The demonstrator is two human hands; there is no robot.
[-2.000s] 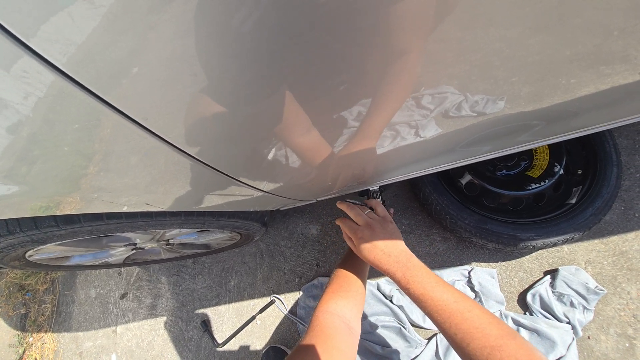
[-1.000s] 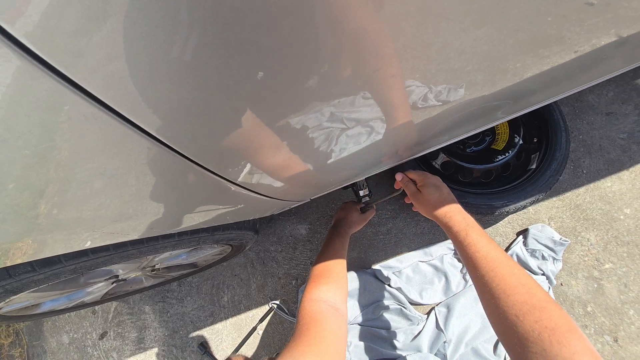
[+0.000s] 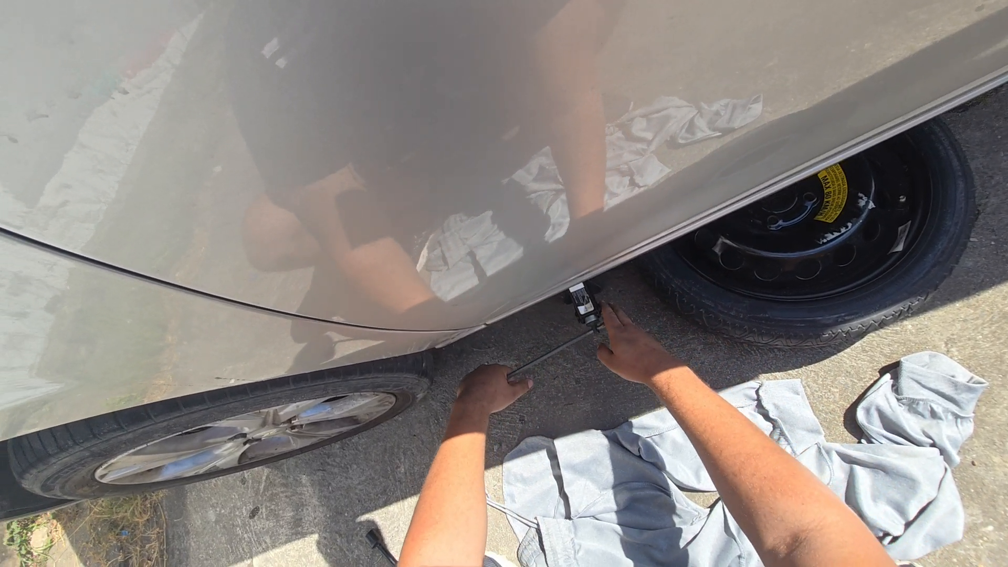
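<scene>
A car jack (image 3: 583, 304) with a printed label stands partly under the sill of a car (image 3: 441, 157); the rest of it is hidden below the body. A thin metal rod (image 3: 553, 353) runs from the jack's near end down to the left. My left hand (image 3: 491, 389) is closed around the rod's left end. At the jack end, my right hand (image 3: 630, 345) has its fingers against the jack and the rod's upper end; whether it grips either one cannot be told.
A black spare wheel (image 3: 795, 315) lies partly under the sill at right. The car's mounted wheel (image 3: 252, 441) is at left. A grey cloth garment (image 3: 646, 488) lies crumpled on the concrete below my right forearm. A dark tool end (image 3: 373, 537) shows at the bottom edge, beside dry grass (image 3: 118, 528).
My left hand has moved from beside the jack to the left, out along the rod. My right hand, which was at the rod's right end, is now at the jack.
</scene>
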